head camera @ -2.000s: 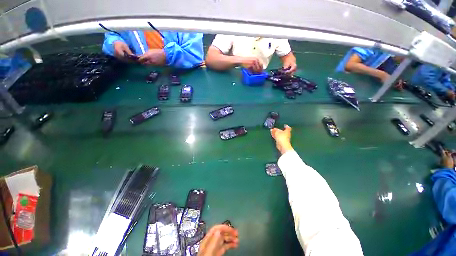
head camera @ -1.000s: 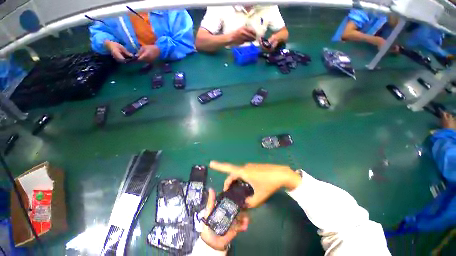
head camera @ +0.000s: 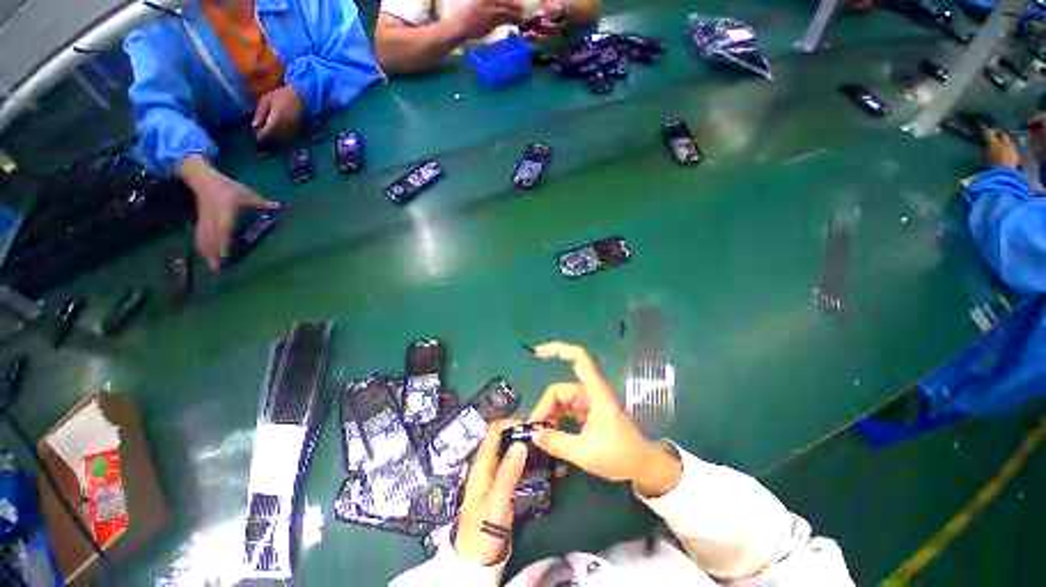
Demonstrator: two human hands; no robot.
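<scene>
My left hand (head camera: 491,505) holds a dark phone housing (head camera: 528,433) nearly end-on, with dark thin strips across a finger. My right hand (head camera: 596,430) touches the housing with thumb and fingers; its raised index finger has a small black adhesive strip (head camera: 529,349) at the tip. A pile of phone housings (head camera: 384,441) lies left of and partly behind my left hand. A strip sheet (head camera: 650,384) lies flat just right of my right hand. A stack of striped strip sheets (head camera: 287,424) lies left of the pile.
Phone housings (head camera: 594,257) lie spaced along the green bench. An open cardboard box (head camera: 138,487) stands lower left. A blue parts bin (head camera: 499,61) and bagged parts (head camera: 731,44) are at the far side. A faint liner sheet (head camera: 833,269) lies right. Other workers sit opposite and right.
The view has shifted. My right hand has drawn back from pointing and now meets the housing, which is turned end-on. Another housing lies on the pile. The opposite worker's hand has reached to a line housing.
</scene>
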